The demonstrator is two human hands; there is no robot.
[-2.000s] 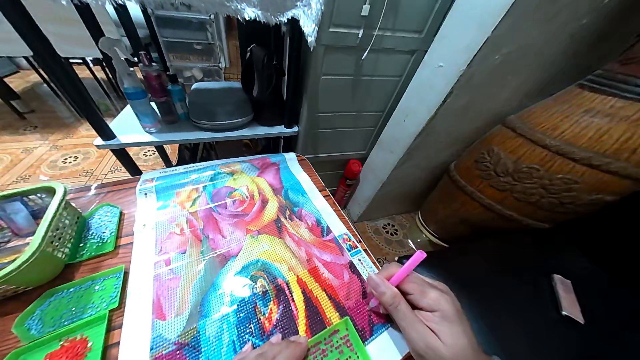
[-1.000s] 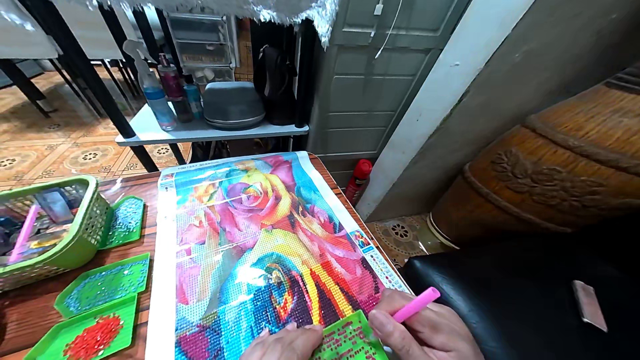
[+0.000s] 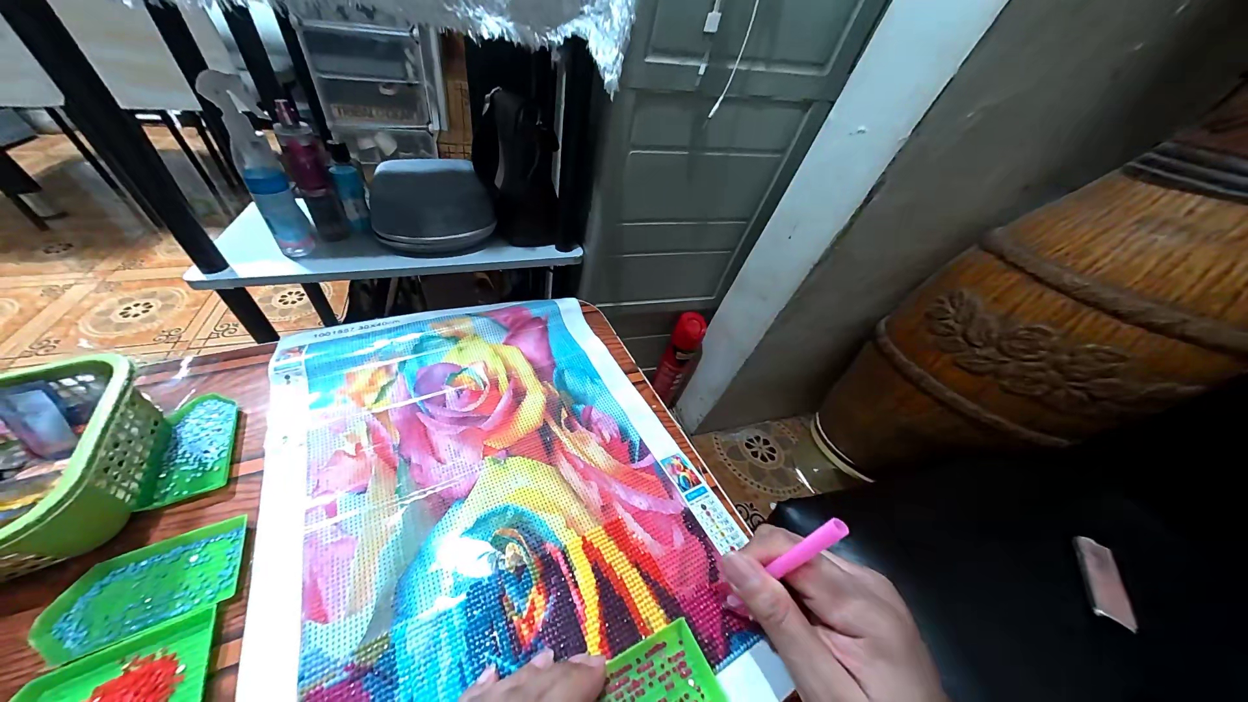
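Observation:
A diamond painting canvas (image 3: 468, 468) with multicolored roses lies on the wooden table. My right hand (image 3: 829, 624) holds a pink applicator pen (image 3: 807, 549), its lower end at the magenta area by the canvas's right edge. At the bottom edge my left hand (image 3: 541, 680) rests on the canvas, its fingertips beside a green tray (image 3: 668, 668) of dark pink drills; whether it grips the tray cannot be told, as most of the hand is out of frame. At the left lie a green tray of red drills (image 3: 136, 678) and two green trays of blue drills (image 3: 146, 585) (image 3: 200, 448).
A green plastic basket (image 3: 117, 468) with packets stands at the table's left. Beyond the table, a shelf (image 3: 390, 261) holds bottles and a grey case (image 3: 432, 207). A red canister (image 3: 680, 356), a wooden barrel (image 3: 1053, 341) and a black seat (image 3: 955, 565) are to the right.
The view has shifted slightly. My right hand stays near the canvas's right edge with the pink pen, and my left hand remains beside the green tray.

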